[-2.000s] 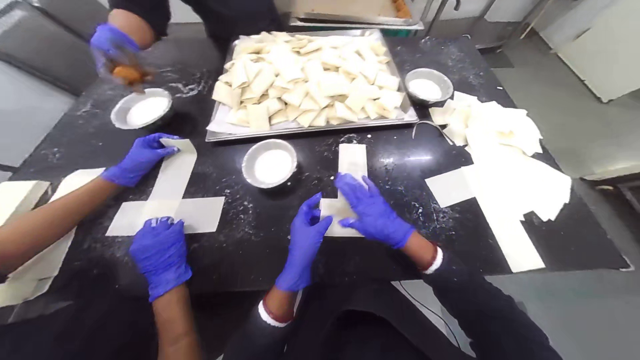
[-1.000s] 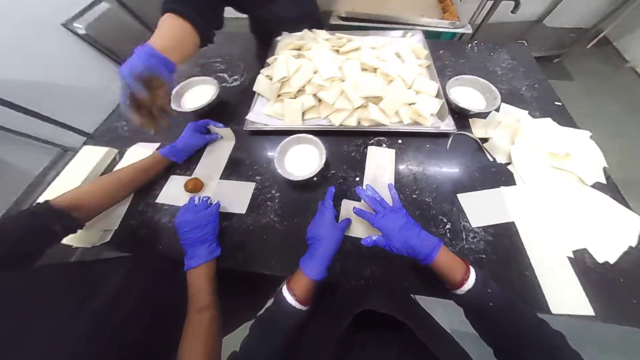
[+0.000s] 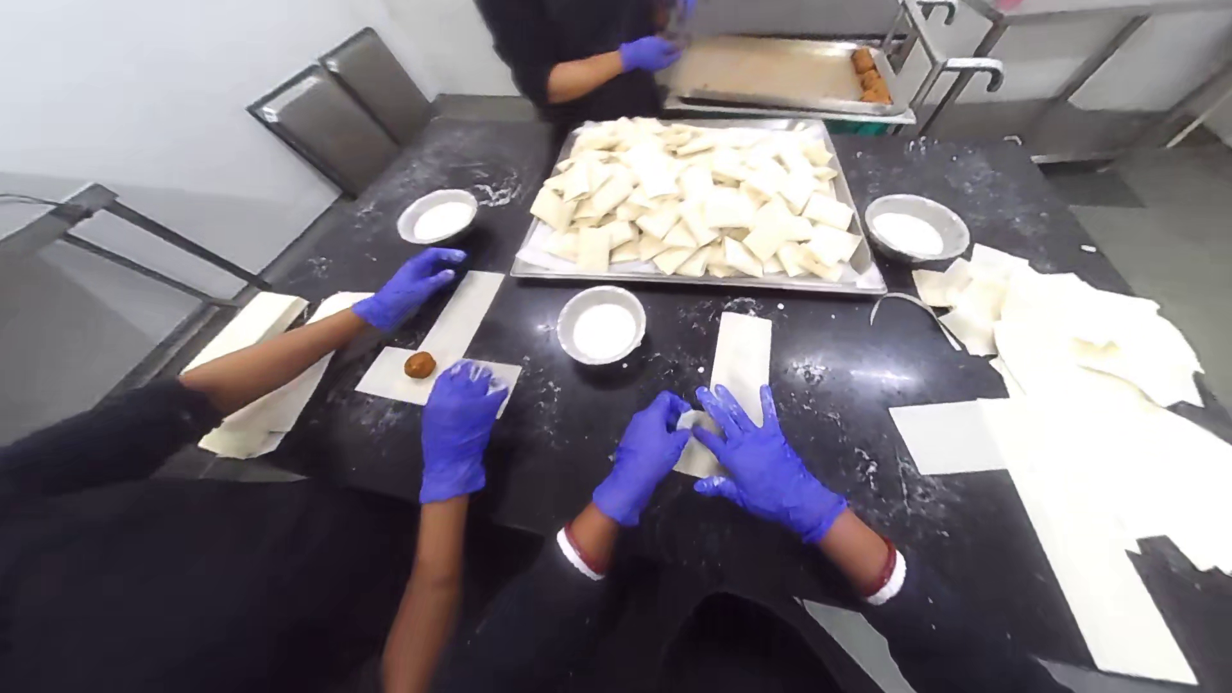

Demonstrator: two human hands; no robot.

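My left hand (image 3: 650, 457), in a blue glove, has its fingers pinched at the left edge of a folded piece of pale dough sheet (image 3: 695, 445). Spread over the right side of that piece is my right hand (image 3: 765, 462), also gloved, fingertips on the dough. A dough strip (image 3: 743, 351) runs away from the folded part toward the tray. What lies inside the fold is hidden. Just beyond my left hand stands a metal bowl of white paste or liquid (image 3: 603, 325). More dough sheets (image 3: 1068, 433) lie to the right of my right hand.
A tray (image 3: 693, 282) heaped with folded dough pieces stands at the back. At left, a co-worker's gloved hands flank crossed strips (image 3: 395, 373) with a brown ball (image 3: 420, 365). Two more bowls (image 3: 438, 217) (image 3: 916, 228) flank the tray. Another person stands behind near a second tray (image 3: 770, 72).
The person behind has drawn the gloved hand back from the left side of the table. A brown ball now sits on the co-worker's strips, absent two seconds ago. My hands remain at the folded dough.
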